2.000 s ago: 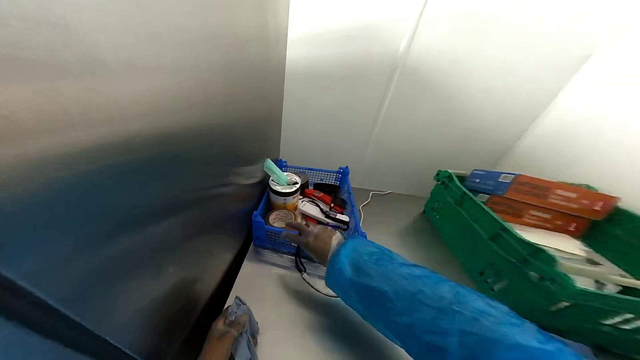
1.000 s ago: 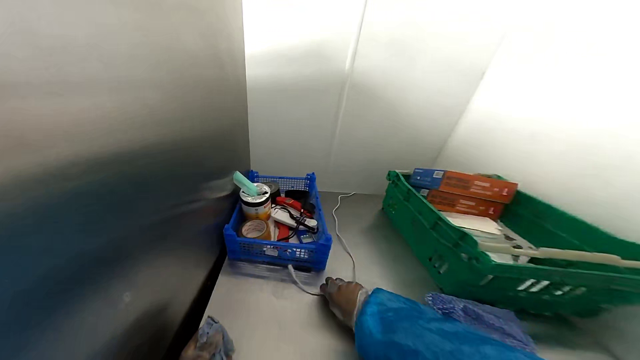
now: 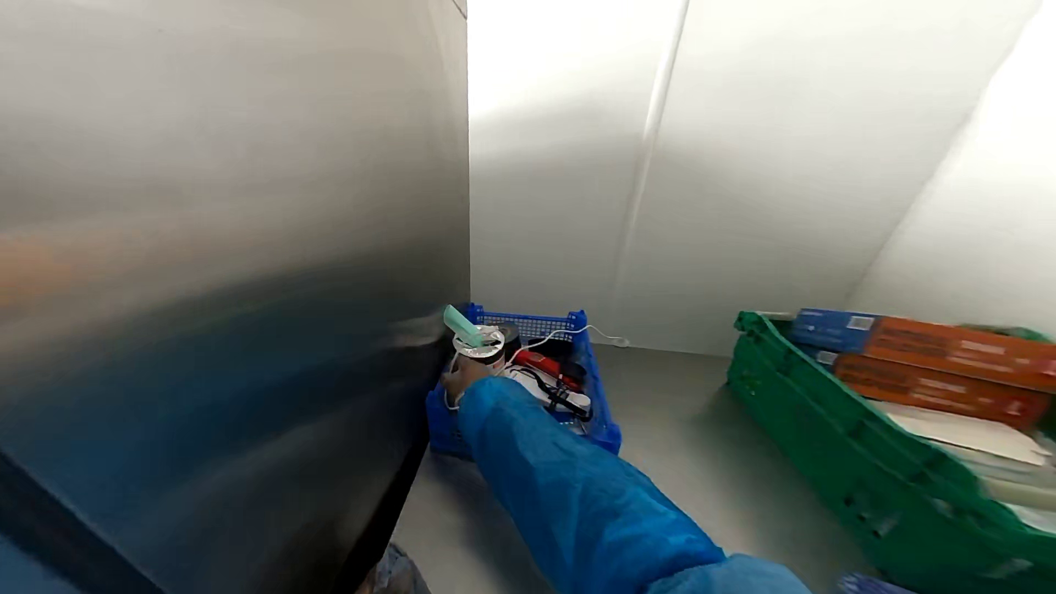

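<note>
My right hand point(image 3: 464, 378), its arm in a blue plastic sleeve, reaches into the left side of a blue plastic crate point(image 3: 609, 425). Its fingers are beside a round tub point(image 3: 481, 346) with a green strip standing in it, and are partly hidden by the sleeve. The white cord point(image 3: 577, 331) runs from near that hand across the crate to the counter by the back wall. Red and white items with a black cable point(image 3: 549, 391) lie in the crate. My left hand point(image 3: 389, 576) is at the bottom edge, mostly cut off, at a crumpled greyish-blue material.
On the right a green plastic crate point(image 3: 813, 445) holds orange and blue boxes point(image 3: 961, 351) and white, flat items. A tall metal panel point(image 3: 247, 247) rises close on the left, and a pale wall point(image 3: 742, 165) stands behind the crates. A bit of purple-blue material point(image 3: 866, 584) shows at the bottom right.
My right hand has moved from the counter in front of the blue crate into its left side. The white cord, earlier on the counter beside the crate, now lies across it.
</note>
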